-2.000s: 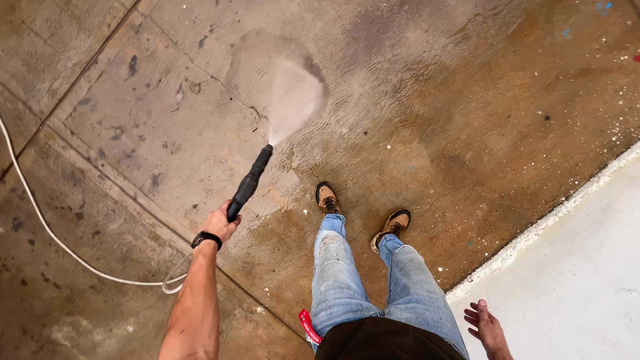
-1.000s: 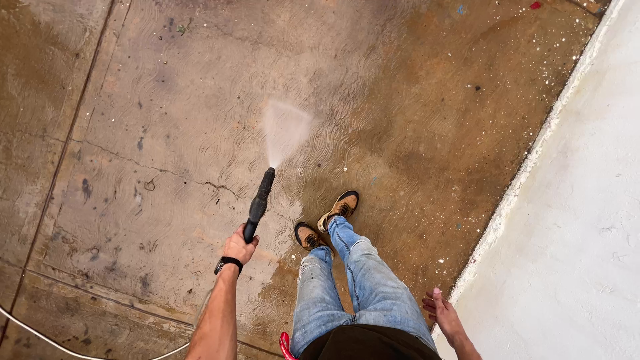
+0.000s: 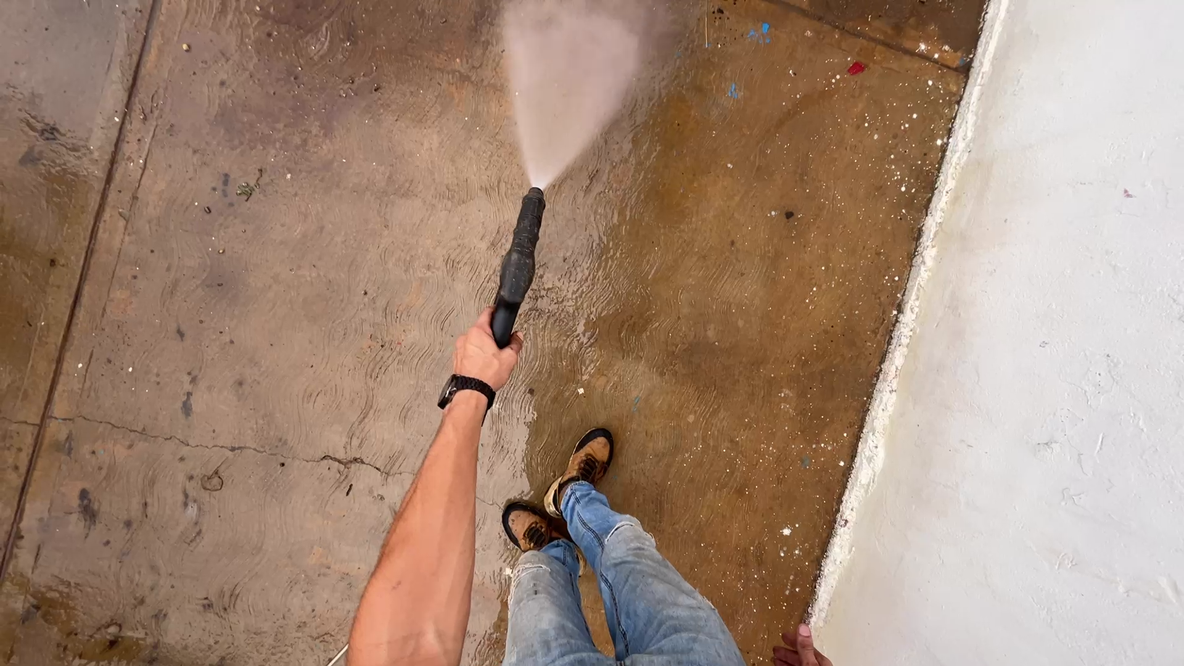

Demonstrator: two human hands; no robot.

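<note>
My left hand (image 3: pixel 486 353), with a black watch on its wrist, grips the rear of a black pressure washer spray gun (image 3: pixel 519 264). The gun points up the view, and a fan of white spray (image 3: pixel 572 79) leaves its nozzle and meets the wet concrete floor (image 3: pixel 305 277). Only a few fingers of my right hand (image 3: pixel 801 647) show at the bottom edge, near the foot of the white wall; whether they hold anything cannot be seen. The floor is pale and rippled with water on the left, browner on the right.
A white wall (image 3: pixel 1045 370) runs along the right side, with white specks on the floor beside it. My work boots (image 3: pixel 583 462) stand close together below the gun. A bit of the hose (image 3: pixel 339 656) shows at the bottom edge. A floor joint (image 3: pixel 88 268) runs down the left.
The left hand and gun have moved forward, and the spray lands farther up the floor. The right hand has dropped mostly out of view. The view has shifted and turned toward the wall.
</note>
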